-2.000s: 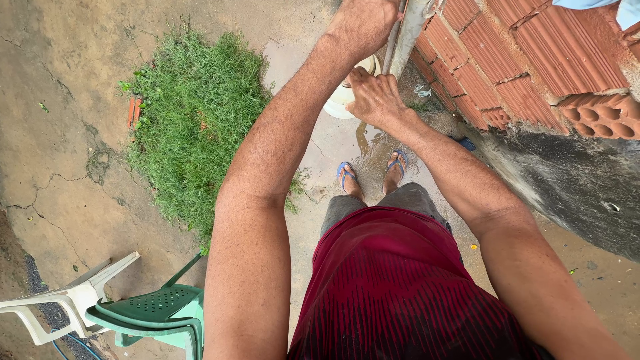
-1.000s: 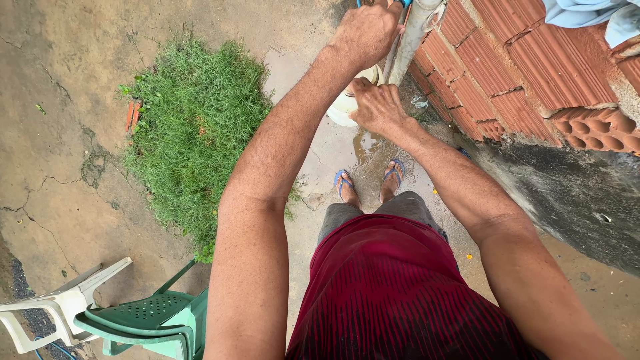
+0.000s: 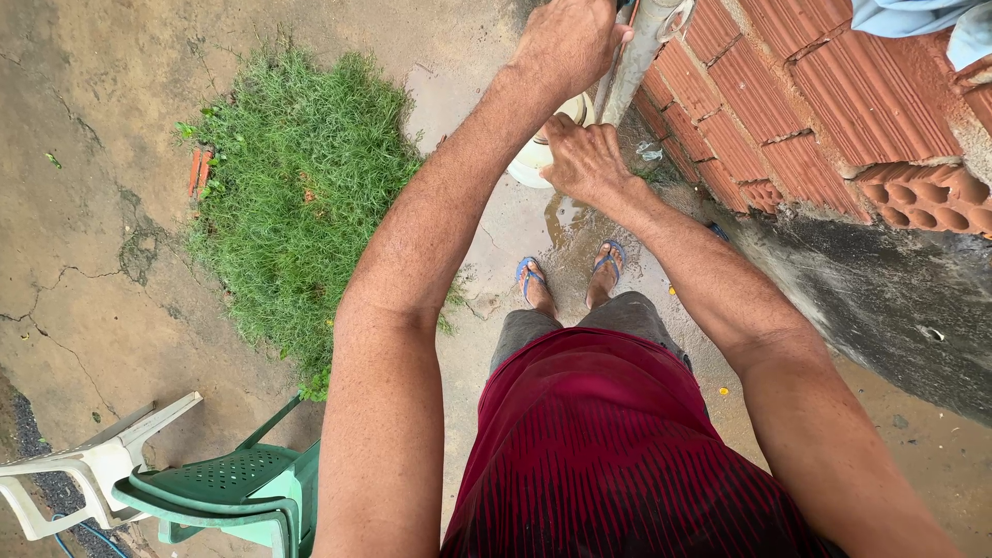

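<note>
My left hand is at the top edge, closed beside a grey post; a thin orange-brown strip and something dark and blue show at its fingers, mostly cut off by the frame. Lower down, my right hand is at the near side of the post's foot, its fingers curled. What it grips, if anything, is hidden. Under and behind it on the ground stands a whitish round container, partly covered by my hand and forearm. A thin grey rod runs along the post's left side.
A brick wall rises at the right, with light blue cloth on top. Green plants grow left of my arms. A white plastic chair and green plastic chairs stand lower left. Wet concrete lies before my sandalled feet.
Little has plainly changed: both hands stay by the post. The view has shifted slightly, with more of the blue cloth showing than two seconds ago.
</note>
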